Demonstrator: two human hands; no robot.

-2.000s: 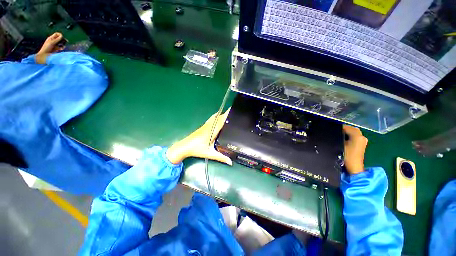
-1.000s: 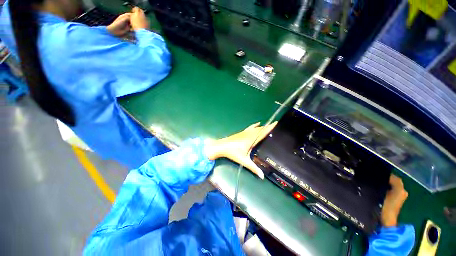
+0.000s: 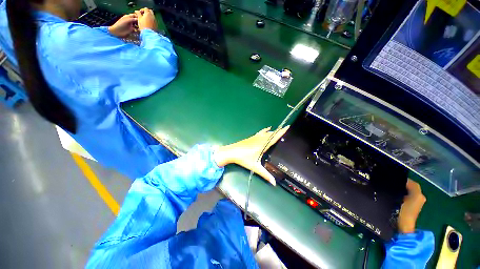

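Note:
The black pneumatic hot-melt jig [image 3: 300,152] lies on the green mat in front of me, with white lettering and a glowing red switch [image 3: 312,203] on its front. A dark metallic nest [image 3: 345,160] sits on its top; I cannot tell whether it holds a shell. My left hand [image 3: 251,152] is spread against the jig's left front corner, thumb at the front, fingers along the side. My right hand [image 3: 412,206] is at the right side, its fingertips partly hidden; whether it grips a handle there is unclear.
A clear acrylic guard [image 3: 389,137] stands over the jig's rear, with an instruction display [image 3: 405,63] behind. A thin air hose [image 3: 249,192] loops down the left. A plastic bag [image 3: 273,81], black rack [image 3: 195,31] and co-worker [image 3: 100,63] are left; a smartphone [image 3: 449,252] is right.
The view has swung left since two seconds ago, bringing more of the co-worker into the picture. Both hands stay at the jig's sides. Little differs from one second ago.

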